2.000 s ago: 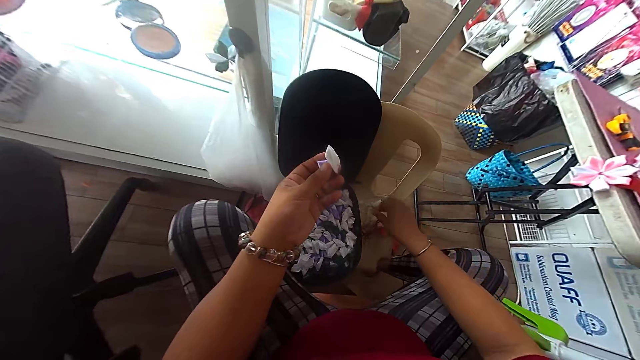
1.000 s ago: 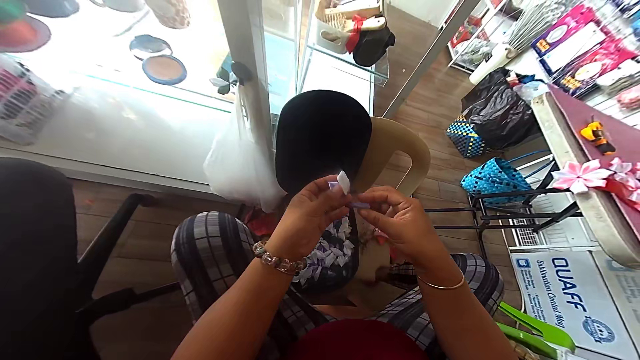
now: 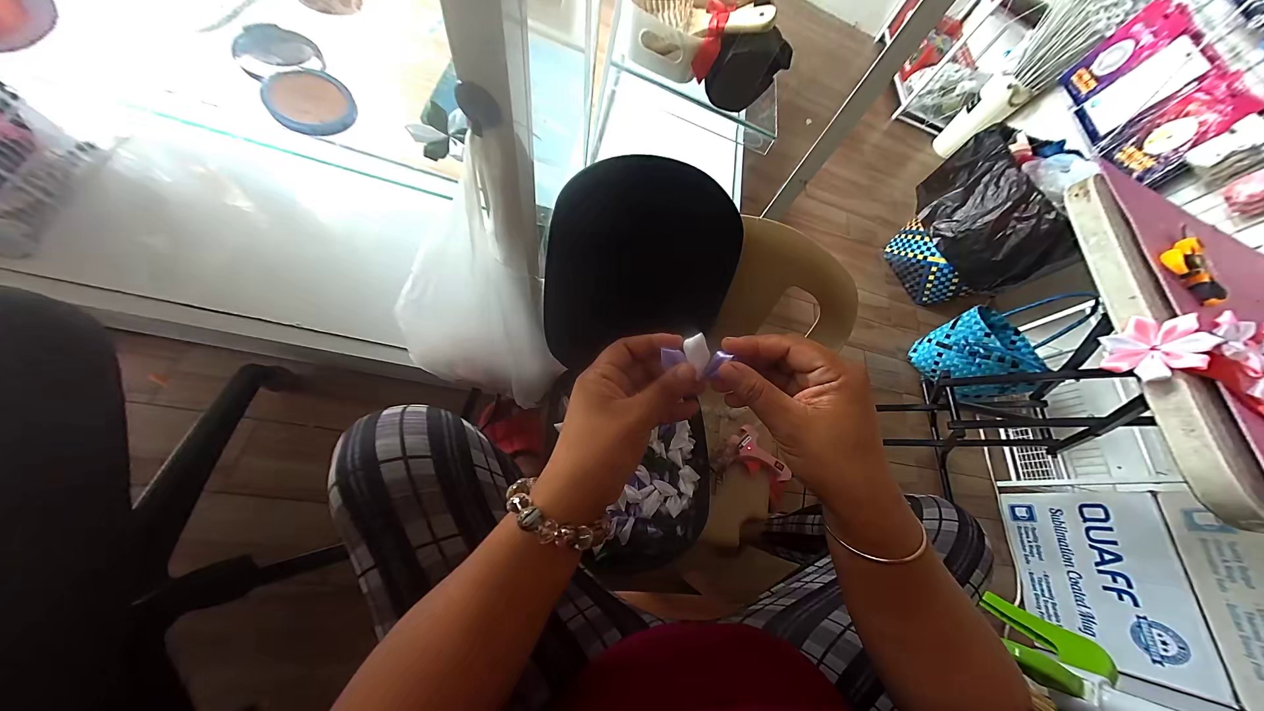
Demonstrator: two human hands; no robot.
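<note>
My left hand (image 3: 637, 390) and my right hand (image 3: 790, 395) meet in front of the black chair back. Between their fingertips is a small cluster of folded ribbon petals (image 3: 697, 353), one white in the middle with a lavender one on each side. Each hand pinches a lavender side. Below my hands, many loose white and lavender ribbon petals (image 3: 657, 494) lie on a dark seat or tray. A pink glue gun (image 3: 760, 456), partly hidden by my right hand, is just right of them.
A black office chair (image 3: 59, 474) stands at the left. A white plastic bag (image 3: 474, 296) hangs by the glass case. At the right are a table edge (image 3: 1136, 326) with pink ribbon flowers (image 3: 1160, 346), a blue woven basket (image 3: 973, 351) and a black metal rack (image 3: 987, 415).
My right hand has come up from near the glue gun area to the ribbon petals by my left hand. A second lavender petal now shows at the right side of the white one.
</note>
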